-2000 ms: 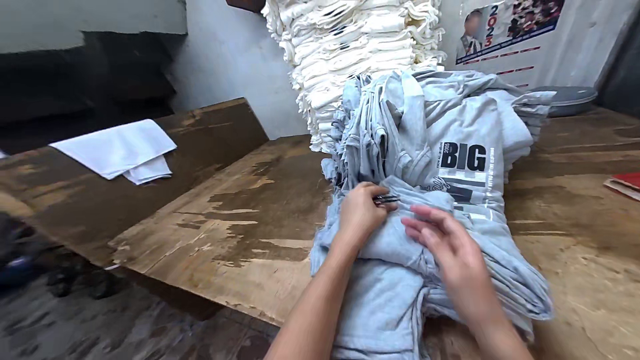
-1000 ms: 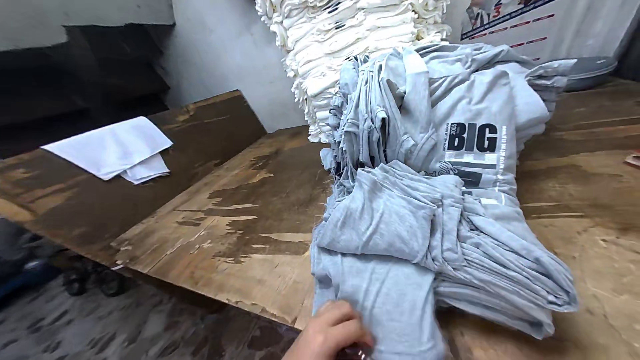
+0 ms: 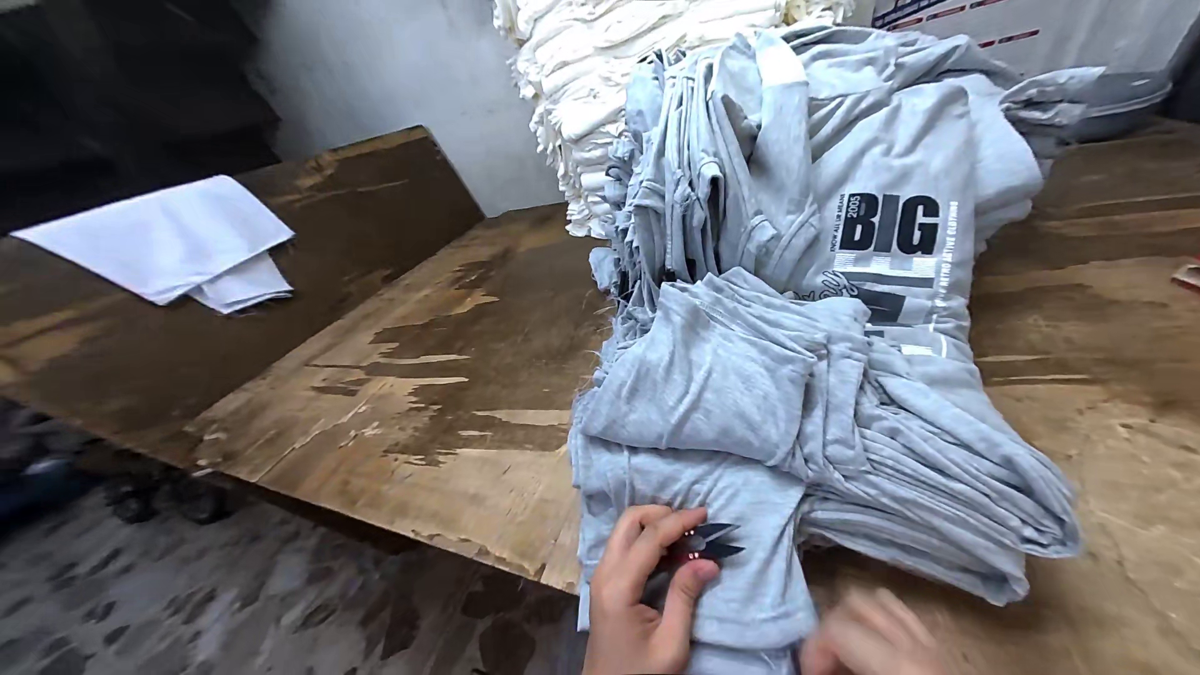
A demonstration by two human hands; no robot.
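Note:
My left hand [image 3: 647, 591] holds a pair of thread snips [image 3: 711, 541], their dark pointed blades slightly apart and aimed right. It rests over the lower end of a light grey fabric piece [image 3: 741, 581]. Blurred by motion, my right hand [image 3: 872, 637] is at the bottom edge, close to that piece's lower right corner; whether it grips the cloth cannot be told. Above the hands lies a stack of grey garments [image 3: 712, 375], folded and layered. The printed grey shirt [image 3: 900, 225] bears large dark lettering and lies behind the folded layers.
A tall stack of off-white cloth pieces [image 3: 600, 103] stands behind the grey pile. Folded white fabric [image 3: 169, 234] lies on a wooden board at left. The worn wooden table [image 3: 422, 422] ends at a front-left edge above the floor. A grey round container [image 3: 1125, 103] is at back right.
Both hands were on the middle of the grey pile two seconds ago; now they are at its lower end. One second ago only one hand showed at the bottom edge.

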